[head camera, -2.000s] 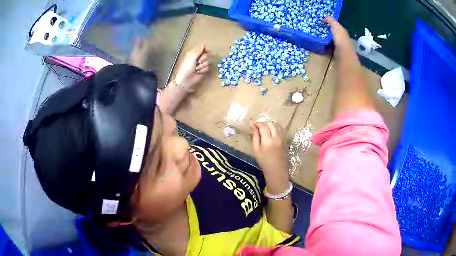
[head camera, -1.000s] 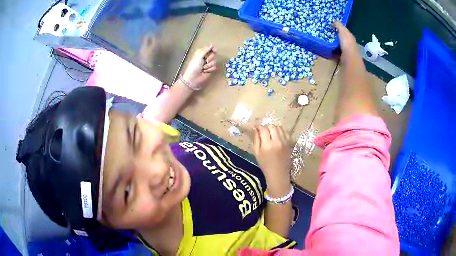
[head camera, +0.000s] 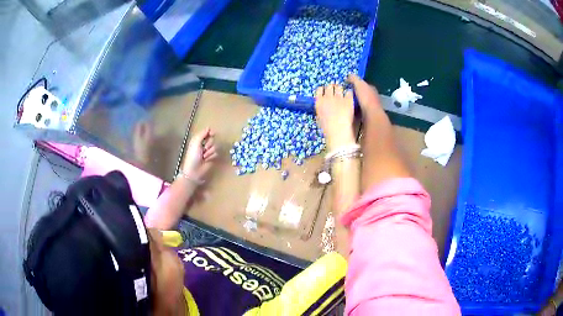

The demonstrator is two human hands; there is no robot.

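A blue tote (head camera: 244, 79), heaped with small blue-and-white parts (head camera: 315, 52), stands beyond the cardboard mat. A loose pile of the same parts (head camera: 278, 139) lies before its near wall. My right hand (head camera: 364, 99), at the end of a pink sleeve, grips the tote's near right corner; its outer fingers are hidden. A co-worker's braceleted hand (head camera: 334, 117) rests on the near rim just left of mine. My left hand is not in view.
A co-worker in a yellow and dark shirt (head camera: 247, 281) leans in at left. Another braceleted hand (head camera: 200, 154) is over the cardboard mat (head camera: 222, 210). White tissue (head camera: 439, 141) and a round white cap (head camera: 324, 178) lie nearby. A blue bin (head camera: 500, 179) stands at right.
The view has shifted, showing more beyond the tote. The co-worker's braceleted hand has moved from the mat to the tote's rim. The co-worker's head has turned away. My right hand remains at the tote's corner.
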